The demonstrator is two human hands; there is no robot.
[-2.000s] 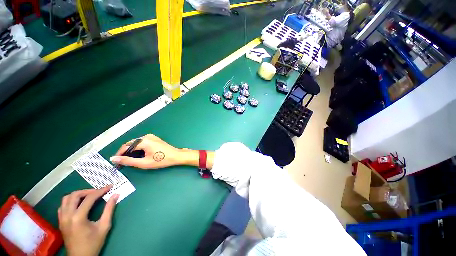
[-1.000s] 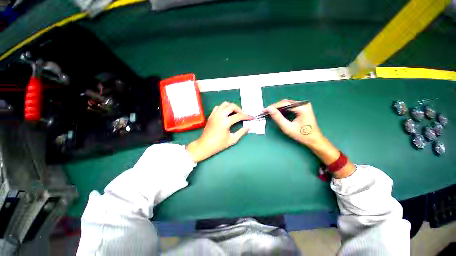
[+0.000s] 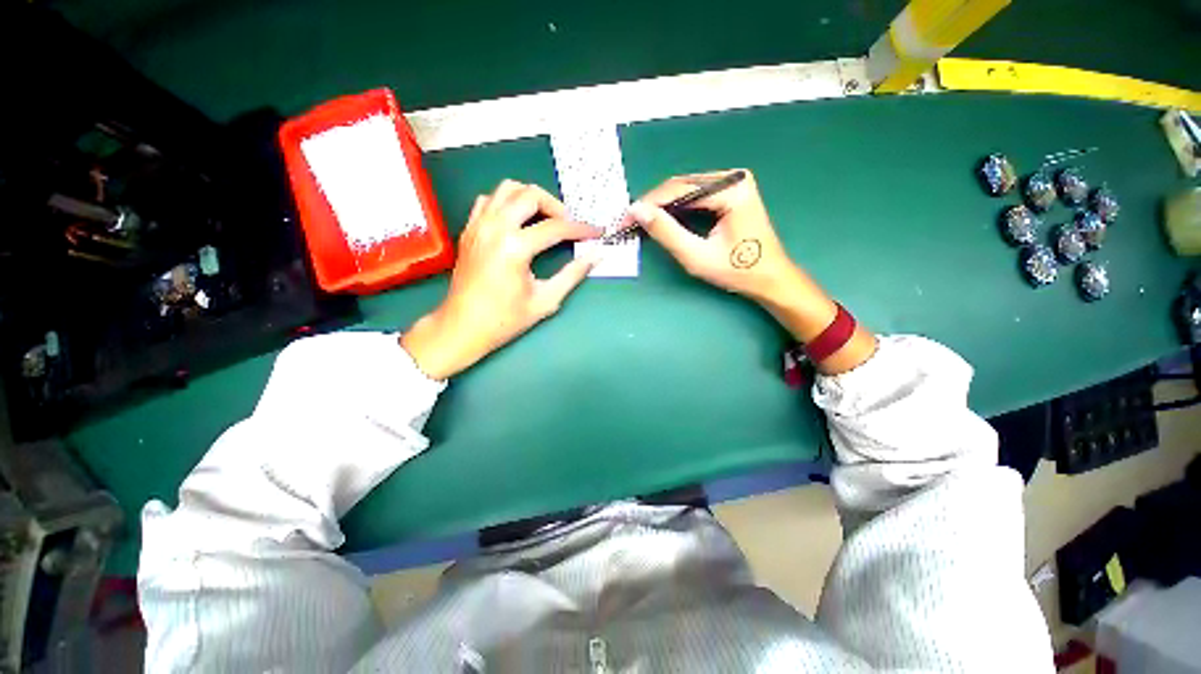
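Note:
A white label sheet (image 3: 593, 178) with rows of small dark marks lies flat on the green bench in front of me. My left hand (image 3: 511, 270) rests at the sheet's left edge, thumb and forefinger close together on its lower part. Whether a label is between those fingertips is too small to tell. My right hand (image 3: 722, 237) holds dark tweezers (image 3: 707, 190) like a pen, their tip at the sheet close to my left fingertips. My right wrist has a red band.
A red tray (image 3: 365, 191) with white contents stands left of the sheet. A black fixture (image 3: 171, 250) is further left. Several round modules (image 3: 1040, 191) lie at right, near a yellow post (image 3: 922, 40). A pale strip (image 3: 659, 95) runs behind the sheet.
The view has swung left and down from the aisle to the bench in front of me. Both hands stay at the label sheet, and the tweezers remain in my right hand.

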